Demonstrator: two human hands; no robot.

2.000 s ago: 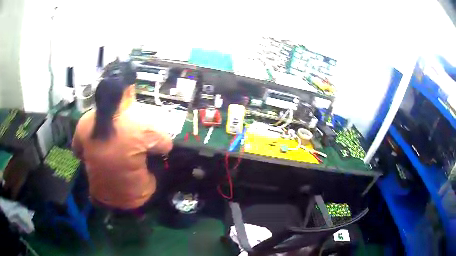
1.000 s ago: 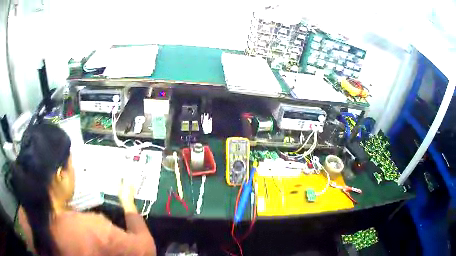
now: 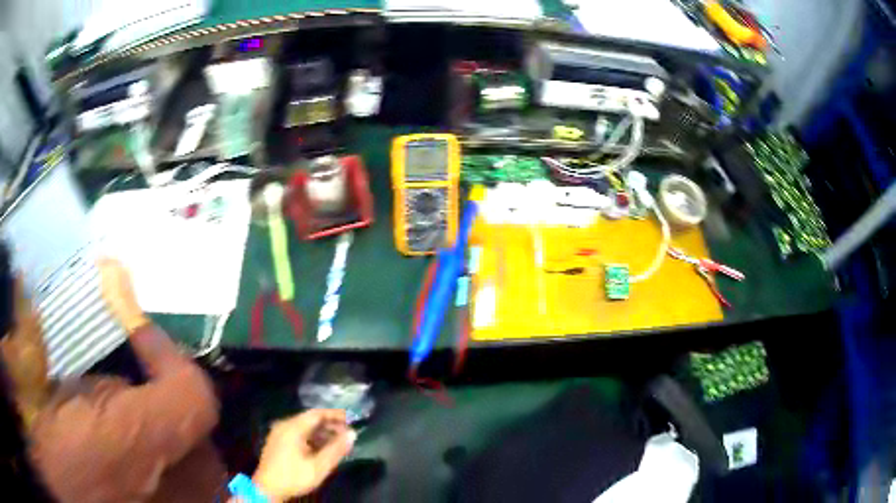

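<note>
My left hand (image 3: 303, 454), with a blue band at the wrist, is at the bottom, left of centre, in front of the bench edge. Its fingers are curled and blurred; I cannot tell if they hold anything. My right hand is out of the picture. On the bench, a yellow mat (image 3: 589, 312) bears a small green circuit board (image 3: 617, 282) joined to a white cable. A yellow multimeter (image 3: 426, 201) lies left of the mat. A thick blue rod (image 3: 439, 300) lies between them, reaching over the front edge.
A coworker (image 3: 128, 422) sits at the left by white sheets. A red tray (image 3: 331, 199) holds a bottle. Red-handled cutters (image 3: 717, 266) lie at the mat's right. A grey meter box (image 3: 599, 81) stands on the shelf. A dark chair (image 3: 560, 442) with white cloth (image 3: 653, 474) is at the bottom.
The view has come closer to the bench and looks further down. My left hand has come into view at the bottom. The coworker's arm still reaches over the sheets.
</note>
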